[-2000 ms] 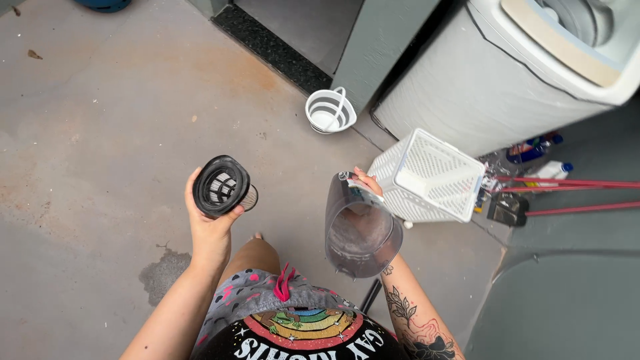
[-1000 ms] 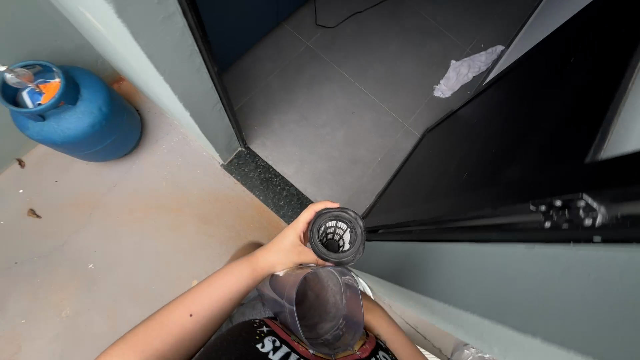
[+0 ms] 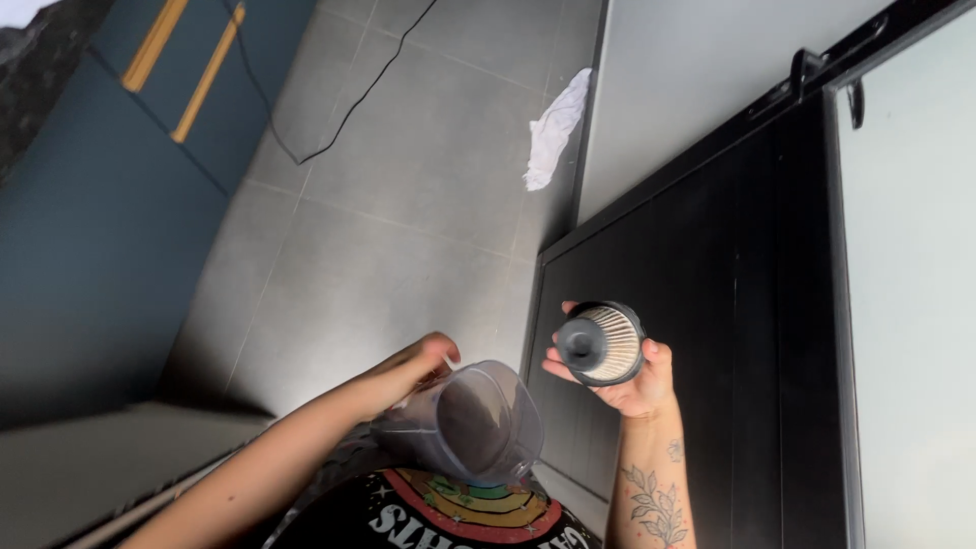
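Observation:
My right hand [image 3: 637, 381] holds a pleated cartridge filter [image 3: 619, 343], its light pleats and round dark end cap facing up and its dark rim resting against my palm and fingers. To the left and lower, a clear, smoky plastic dust container [image 3: 473, 419] is held close to my shirt, its wide mouth tilted toward the camera. My left hand [image 3: 419, 370] is at the container's left side; the fingers there are partly hidden behind it. The container's inside looks dull and greyish. Filter and container are apart.
Grey tiles [image 3: 381, 252] form the floor, with a white cloth [image 3: 559, 133] and a thin black cable [image 3: 358, 103] lying on it. Dark blue cabinets [image 3: 99, 252] with wooden handles [image 3: 206, 72] stand left. A black door [image 3: 679, 305] with frosted glass is on the right.
The filter has passed from my left hand to my right, and the container from my right hand to my left. The view has moved from the outdoor floor through the doorway to the tiled room.

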